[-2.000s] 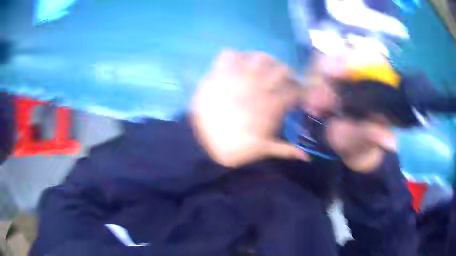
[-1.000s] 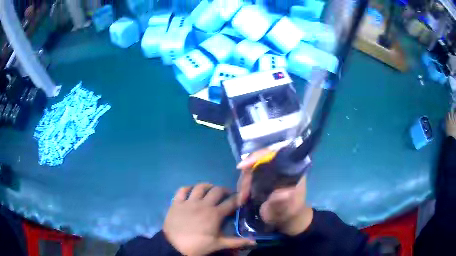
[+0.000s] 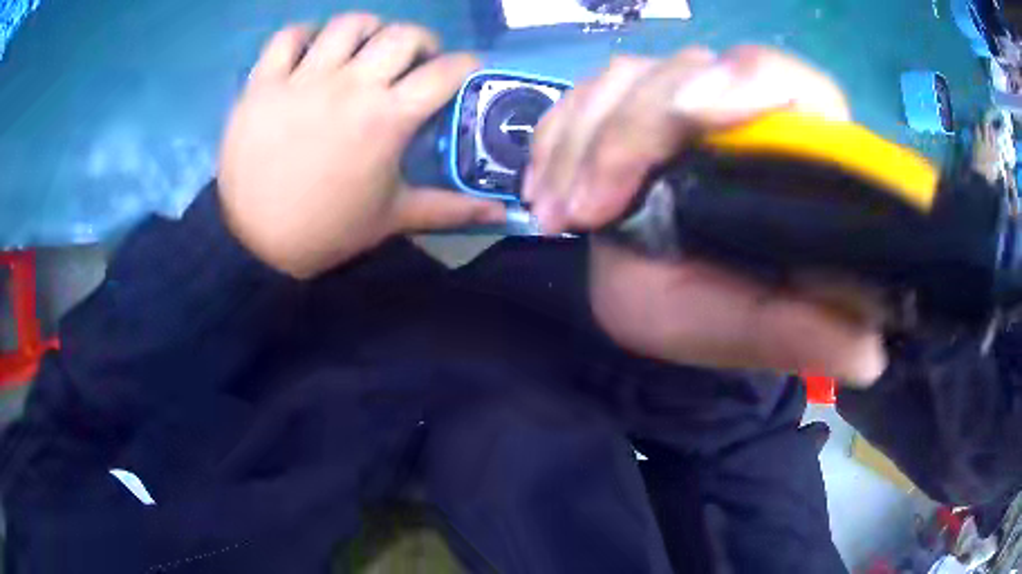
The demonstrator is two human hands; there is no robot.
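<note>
A speaker unit (image 3: 510, 132) stands near the bench's front edge, its open dark face with the round driver turned up towards me. My left hand (image 3: 336, 146) grips its left side, fingers behind and thumb along the near side. My right hand (image 3: 717, 213) holds the electric screwdriver (image 3: 829, 213), black with a yellow-orange stripe, lying nearly level. My right fingertips reach the unit's right edge and cover part of it. The screwdriver's bit and any screw are hidden or too blurred to tell.
The feeder's white front edge (image 3: 594, 11) shows at the top. Another speaker unit (image 3: 927, 102) sits on the green mat (image 3: 123, 112) to the right. Light-blue pieces show at the top left corner. Red stool parts (image 3: 20, 320) are below the bench edge. My dark-clothed lap fills the bottom.
The view has tipped down, so the housing heap is out of frame. The screwdriver has gone from upright at the feeder to nearly level beside the speaker unit. My left hand still holds the unit.
</note>
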